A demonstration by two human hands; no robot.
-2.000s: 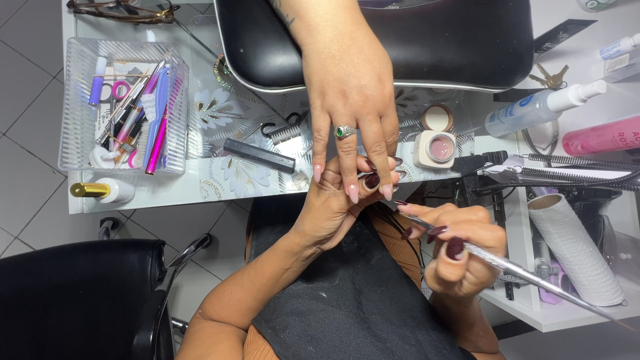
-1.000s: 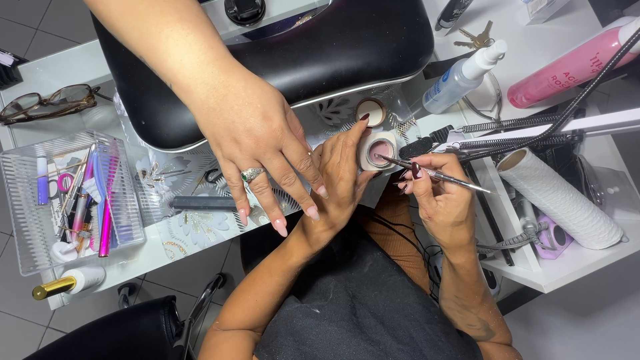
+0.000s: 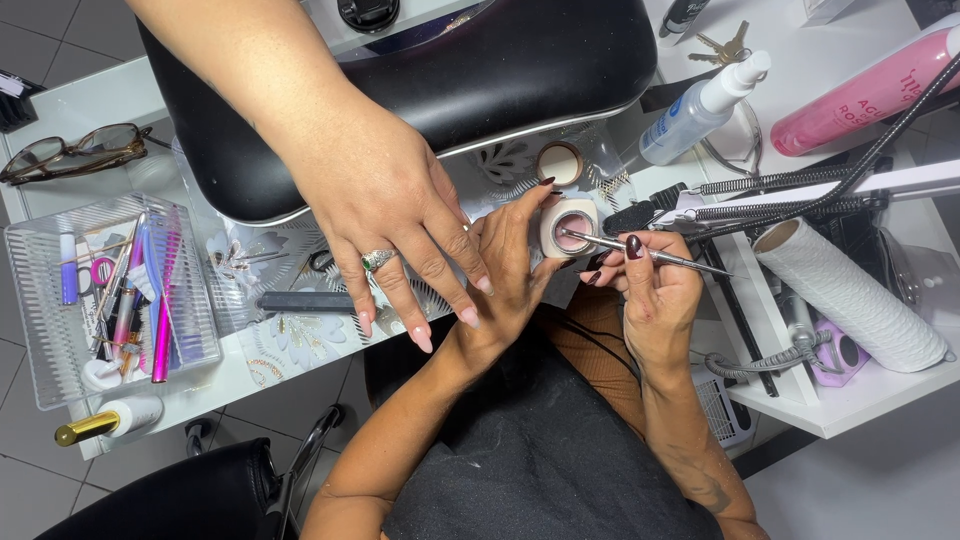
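My left hand [image 3: 504, 274] grips a small open jar of pink gel [image 3: 571, 229] between thumb and fingers, near the front of the table. In my right hand [image 3: 651, 289] is a thin metal-handled nail brush [image 3: 660, 255], its tip inside the jar. Another person's hand [image 3: 390, 214], with pale pink nails and a green-stoned ring [image 3: 377, 259], reaches down from the upper left, fingers spread, and partly covers my left hand. The jar's round lid [image 3: 559, 163] lies just behind the jar. A dark nail file [image 3: 306, 301] rests below the other person's fingers.
A black padded armrest [image 3: 495, 75] spans the back. At the left are a clear plastic basket [image 3: 112, 300] of tools, eyeglasses [image 3: 75, 152] and a gold-capped bottle [image 3: 112, 420]. A spray bottle [image 3: 697, 112], pink bottle [image 3: 855, 97], lamp arm [image 3: 825, 191] and paper roll [image 3: 851, 296] crowd the right.
My left hand has let go of the other person's fingers and taken hold of the jar. The brush has moved from by those fingers into the jar. The view has shifted.
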